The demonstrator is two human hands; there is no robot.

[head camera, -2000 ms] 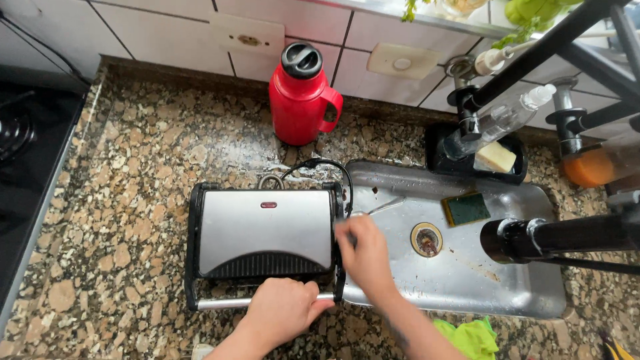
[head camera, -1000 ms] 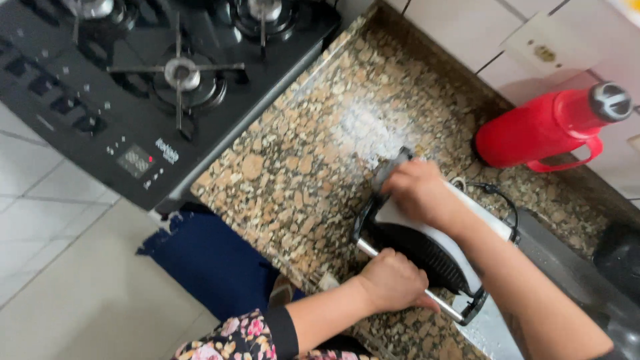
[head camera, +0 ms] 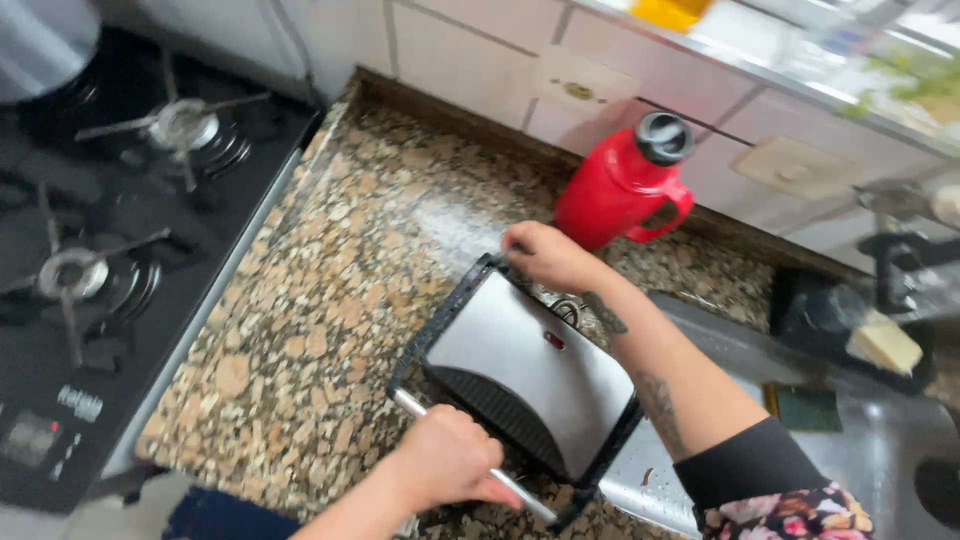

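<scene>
A closed electric contact grill [head camera: 532,367] with a brushed metal lid and black frame lies at an angle on the granite counter, beside the sink. My left hand [head camera: 450,454] is wrapped around the grill's metal bar handle at its front. My right hand [head camera: 544,255] is at the grill's back left corner, fingers curled at the black frame; what the fingertips hold is partly hidden. Part of a coiled cord [head camera: 566,309] shows behind the lid, near my right forearm. A red thermos jug [head camera: 619,187] stands just behind my right hand.
A black gas cooktop [head camera: 135,225] is at the left, with a metal pot [head camera: 45,45] on it. The steel sink [head camera: 675,480] at the right holds a sponge [head camera: 806,407]. A bar of soap [head camera: 885,343] sits in a black tray behind it. Tiled wall runs behind.
My right hand has gone from the grill's right side to its back left corner. My left hand stays on the handle. The grill now sits turned, and the view has swung.
</scene>
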